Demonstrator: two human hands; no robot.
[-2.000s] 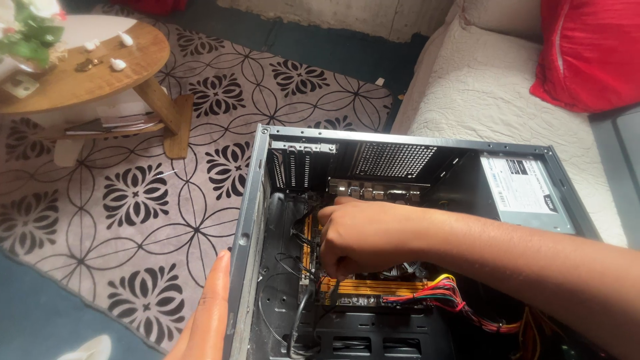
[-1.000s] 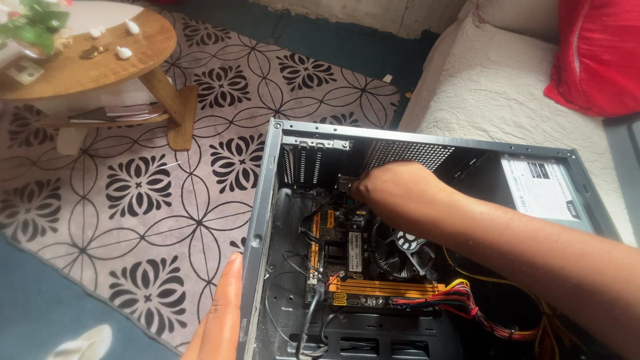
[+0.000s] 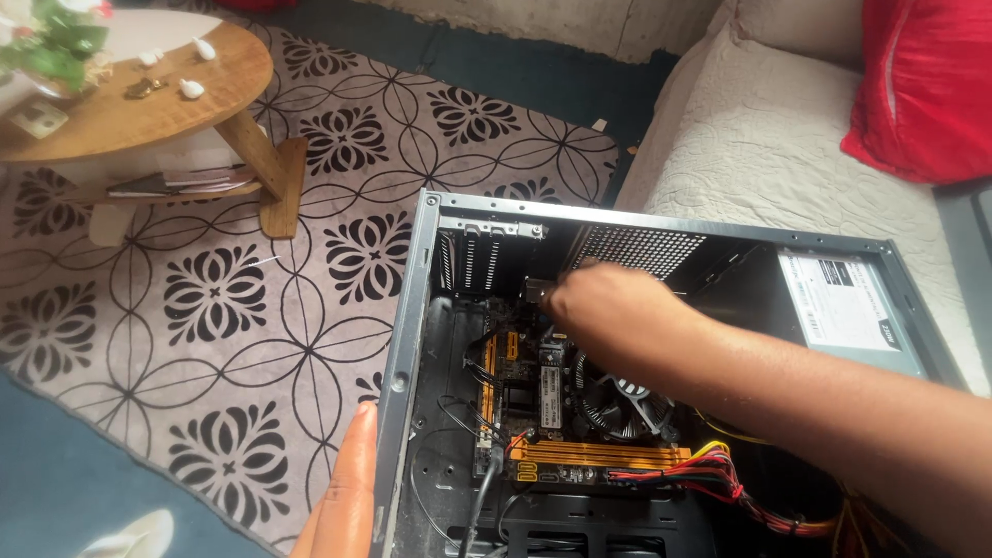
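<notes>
A dark metal computer case (image 3: 404,310) lies with its side uncovered, showing the motherboard (image 3: 527,364) inside. Above the board's rear ports, by the perforated panel (image 3: 651,249), my right hand (image 3: 612,302) is curled with the fingers down; the fingertips are hidden, and what they hold cannot be made out. Just below it are the round CPU cooler (image 3: 624,399) and an M.2 drive (image 3: 550,397). Orange memory slots (image 3: 597,453) run along the near edge beside a colored wire bundle (image 3: 717,473). My left hand (image 3: 345,488) rests against the outer left wall of the case, fingers straight.
A power supply (image 3: 845,310) with a label sits at the case's right end. Beyond are a covered sofa (image 3: 744,147) and a red cushion (image 3: 922,93). A wooden table (image 3: 209,85) with flowers (image 3: 58,50) stands upper left on a patterned rug (image 3: 341,294).
My right hand has moved from over the middle of the board toward the rear ports and perforated panel, uncovering the cooler and M.2 drive. My left hand stays at the case wall.
</notes>
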